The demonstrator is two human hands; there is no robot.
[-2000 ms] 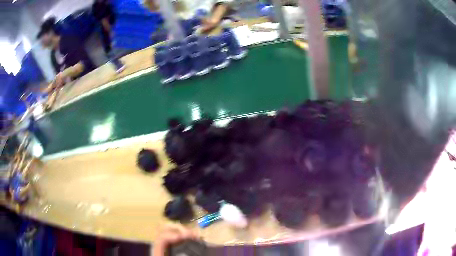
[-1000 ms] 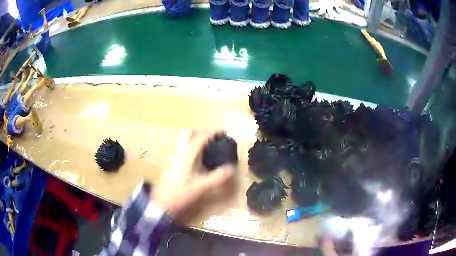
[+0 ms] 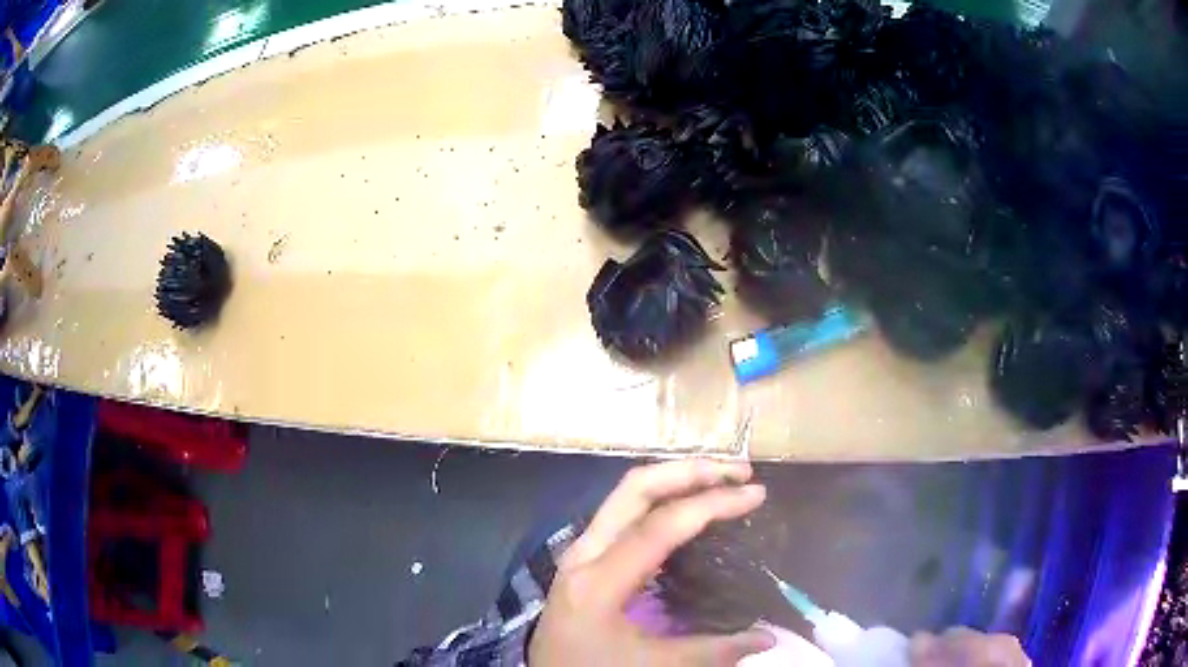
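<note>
My left hand (image 3: 632, 573) is bare and holds a black spiky hair piece (image 3: 717, 580) below the worktop's front edge. My right hand (image 3: 971, 649), at the bottom edge and partly cut off, holds a white glue bottle (image 3: 860, 644). The bottle's thin nozzle points up and left at the hair piece; whether it touches is unclear. A large heap of black hair pieces (image 3: 808, 117) covers the right of the worktop. One hair piece (image 3: 651, 297) lies at its near left side, and a single one (image 3: 193, 280) stands apart at the left.
A flat light-blue stick (image 3: 795, 344) lies on the tan worktop (image 3: 391, 287) beside the heap. The green belt (image 3: 156, 52) runs behind. Flesh-coloured parts (image 3: 24, 248) show at the far left. Red stools (image 3: 146, 547) and a purple-blue bin (image 3: 1094, 547) are below the edge.
The view has tilted down. My left hand has moved from over the worktop to below its edge with a hair piece. The glue bottle's nozzle now shows beside that piece.
</note>
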